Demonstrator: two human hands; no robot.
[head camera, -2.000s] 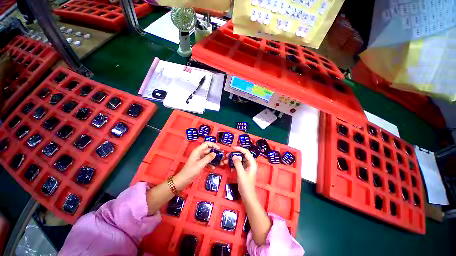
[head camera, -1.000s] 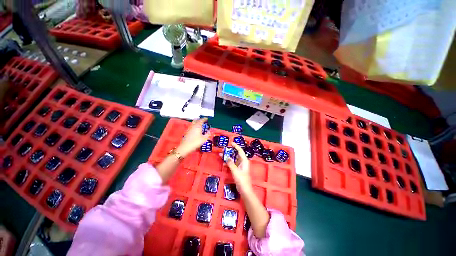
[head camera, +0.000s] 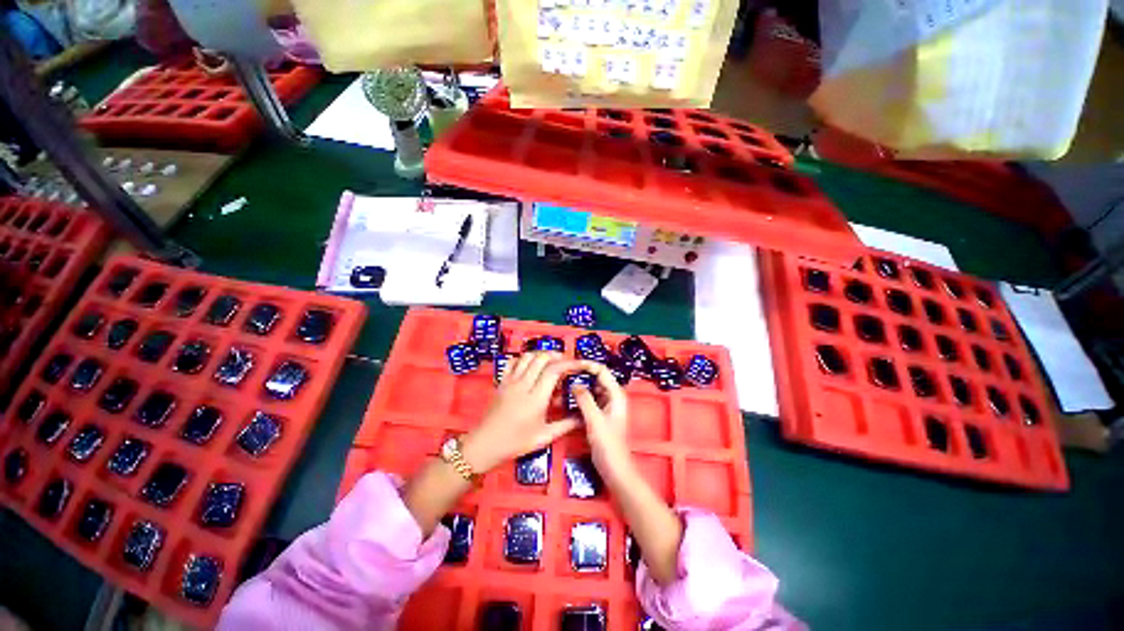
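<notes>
My left hand and my right hand meet over the middle of the red working tray. My right hand holds a lit smartwatch unit between its fingers. My left hand's fingers reach over to the same unit; whether they grip it is hidden. Several lit watch units lie loosely along the tray's far edge, and one lies just beyond the edge. Dark watch units sit in the tray's nearer pockets.
Left tray and right tray hold dark watches. A raised tray stands over the bench instrument. Behind the working tray are papers, a pen, a small white box and a small fan. Yellowish sheets hang above.
My left hand has come back from the loose units at the tray's far edge to meet my right hand at the held unit. The camera view has shifted slightly.
</notes>
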